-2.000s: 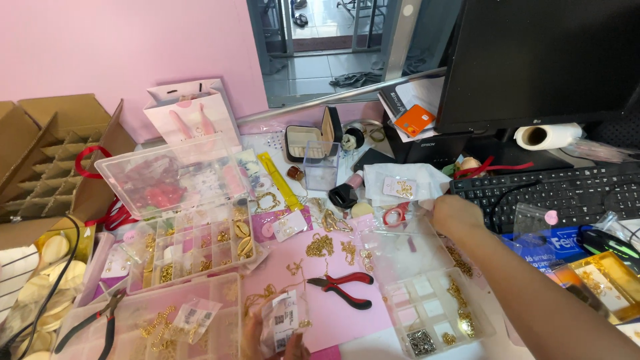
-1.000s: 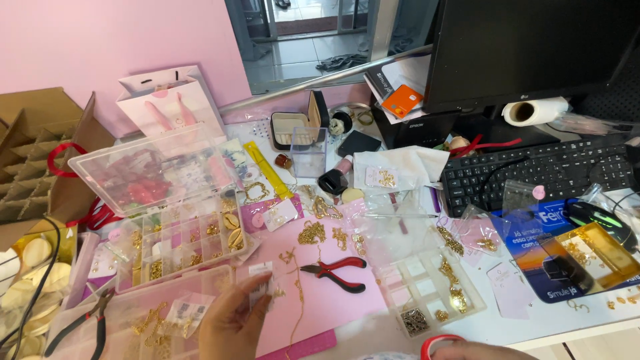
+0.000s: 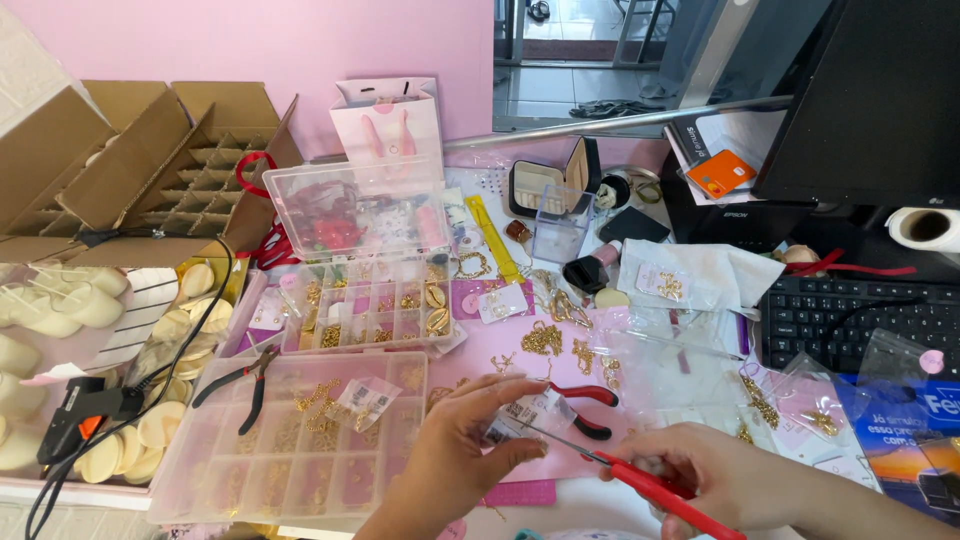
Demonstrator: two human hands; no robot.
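My left hand [image 3: 472, 442] holds a small clear plastic bag [image 3: 534, 414] with a printed label between thumb and fingers. In my right hand [image 3: 697, 472] are red-handled scissors [image 3: 652, 491], their blades pointing left at the bag. Behind the bag, red and black pliers [image 3: 589, 409] lie on a pink sheet, partly hidden by the bag and my left fingers. Gold chains [image 3: 541, 339] lie on the sheet beyond my hands. A second pair of pliers [image 3: 253, 386] with black handles rests on the closed lid of a clear compartment box [image 3: 300, 465].
An open compartment box [image 3: 375, 307] of gold findings stands behind the closed one. At left are a cardboard box [image 3: 232, 161] and a glue gun [image 3: 90, 420]; a keyboard [image 3: 862, 315] and monitor [image 3: 847, 105] are at right. A jewelry case [image 3: 555, 184] sits at the back.
My right hand has come in from the lower edge with the red scissors, toward the bag. My left hand has lifted the small bag over the red and black pliers.
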